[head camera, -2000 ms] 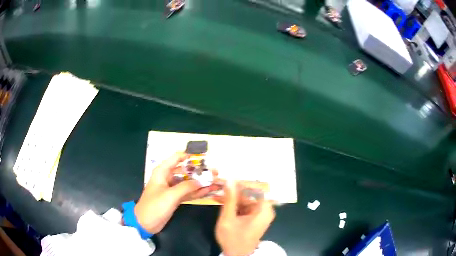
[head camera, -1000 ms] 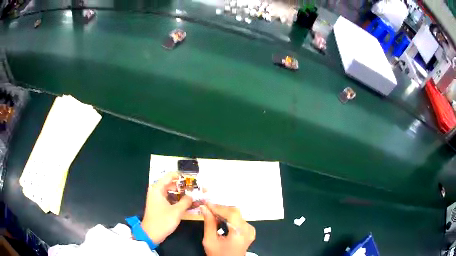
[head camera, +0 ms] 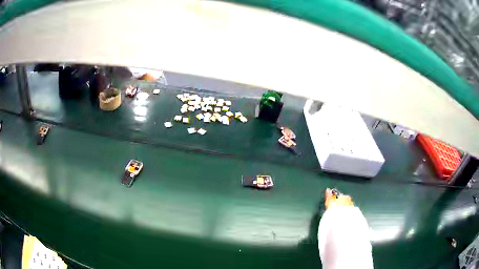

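Observation:
My right hand (head camera: 339, 199) reaches out over the green belt, small in the picture, below a white sleeve. Its fingertips are closed around a small electronic module (head camera: 334, 193), mostly covered by the fingers. Another module (head camera: 258, 182) with a black end and orange middle lies on the belt to the left of the hand. A further module (head camera: 132, 172) lies more to the left. My left hand is not in view.
A white box (head camera: 349, 142) stands beyond my right hand. Whitish pieces (head camera: 207, 110) lie scattered across the belt, with a tan roll (head camera: 110, 100) left of them. A red basket (head camera: 440, 156) is at right. A label sheet (head camera: 42, 257) shows at bottom left.
The view has tilted up, away from the bench. My right hand has left the module over the label sheet and reached onto the belt. My left hand has gone out of view.

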